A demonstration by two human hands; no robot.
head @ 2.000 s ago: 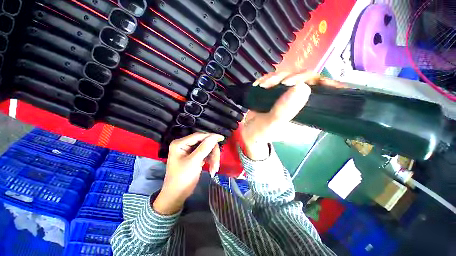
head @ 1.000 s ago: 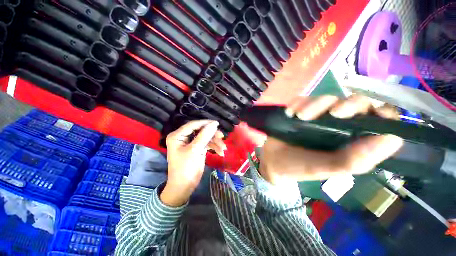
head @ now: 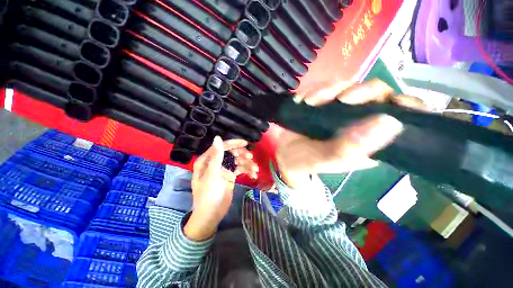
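Observation:
My right hand [head: 343, 135] is wrapped around the thick dark electric screwdriver [head: 439, 152]. Its narrow nose points left, over the near ends of the black plastic housings [head: 157, 93]; the bit tip is too dark and blurred to make out. My left hand [head: 216, 174] is partly curled, palm up, beside the near edge of the housings. It holds a small heap of dark screws [head: 229, 161] in the palm. The housings lie side by side in rows, their oval open ends lined up like chain links.
The housings lie on a red cover [head: 140, 145] with gold lettering. Blue plastic crates [head: 50, 191] are stacked at the lower left. A green surface [head: 365, 197] with white paper [head: 398, 198] and a cardboard piece [head: 449, 218] is at the right. A purple fan base [head: 444, 34] is at the upper right.
The fingers of my left hand have opened from a pinch, showing the dark screws in the palm. My right hand and the screwdriver have shifted, with the nose now slightly further left and higher.

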